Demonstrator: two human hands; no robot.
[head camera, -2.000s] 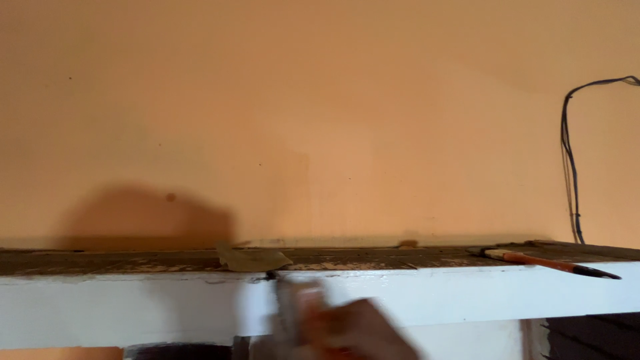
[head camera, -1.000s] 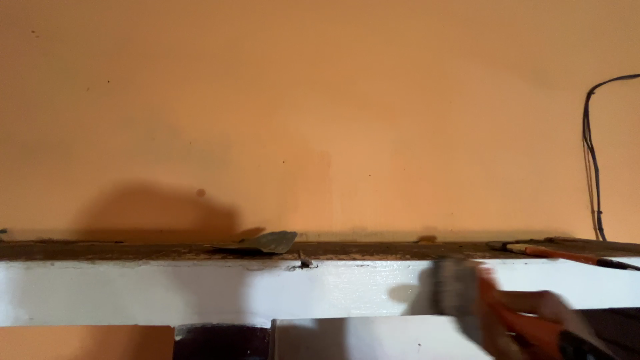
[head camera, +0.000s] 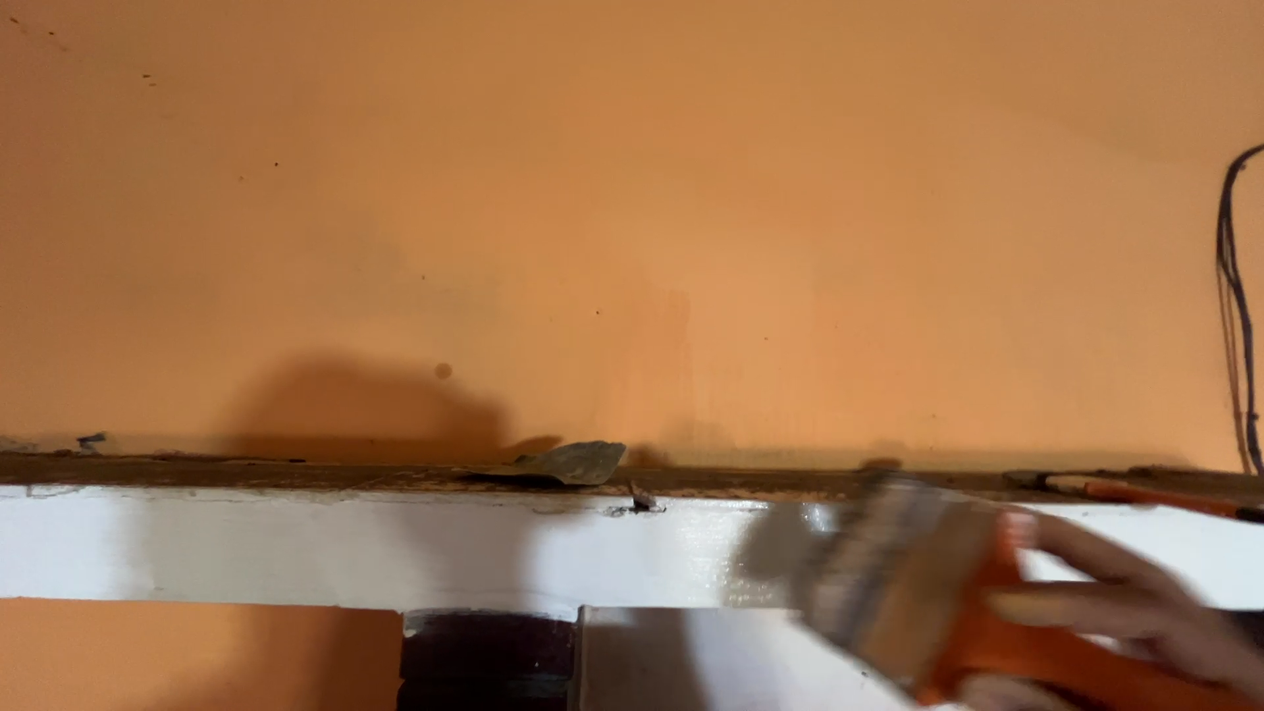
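My right hand (head camera: 1116, 602) comes in at the lower right, fingers closed on the orange handle of a wide paintbrush (head camera: 918, 583). The blurred bristles point left, over the white front edge of a ledge (head camera: 326, 553); whether they touch it is hard to tell. Wet-looking paint glistens just left of the bristles. A thin brush with an orange handle (head camera: 1145, 491) lies on the brown top of the ledge, above my hand. My left hand is out of view.
A curled grey-green scrap (head camera: 578, 464) rests on the ledge top, with a small dark bit (head camera: 642, 497) at its edge. Behind rises an orange wall (head camera: 691, 197); dark cables (head camera: 1229, 247) hang at the right. Dark and pale panels (head camera: 489, 652) lie below the white edge.
The hand with the wide brush has moved right along the white edge since the earliest frame, where it was near the middle. The view has shifted somewhat.
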